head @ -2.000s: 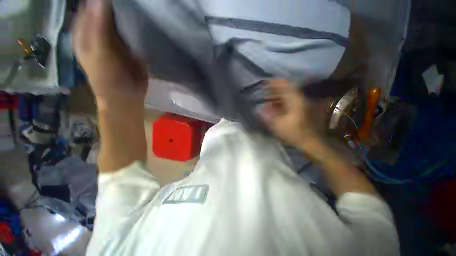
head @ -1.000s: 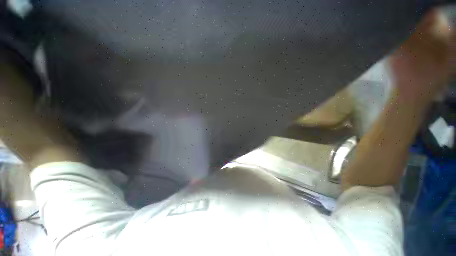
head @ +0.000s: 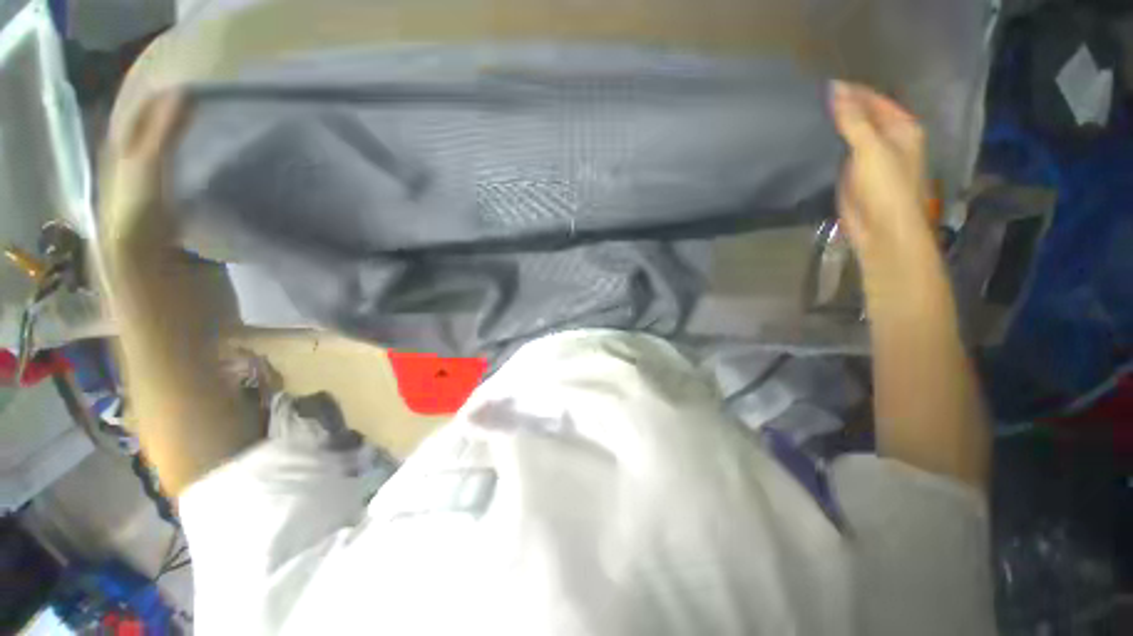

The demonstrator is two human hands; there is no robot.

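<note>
A grey garment piece (head: 522, 168) with a fine striped face is stretched wide between my two hands, over the tan pressing form (head: 497, 25). Its lower part hangs in folds towards my body. My left hand (head: 149, 162) is blurred and grips the garment's left end. My right hand (head: 880, 155) holds its upper right corner, thumb and fingers closed on the edge. The steam iron (head: 830, 263) is partly hidden behind my right wrist, with a bit of orange handle showing.
A dark iron rest (head: 1013, 258) is at the right. A red stool (head: 435, 380) shows under the table edge. A second iron (head: 50, 267) lies on the neighbouring table at left. Blue material (head: 1081, 249) is at far right. Grey cloth (head: 795, 391) lies below the table edge.
The garment was bunched and moving, then lifted close to the camera; now it is lower, stretched flat between both hands. The pale inner side seen earlier is mostly turned out of sight.
</note>
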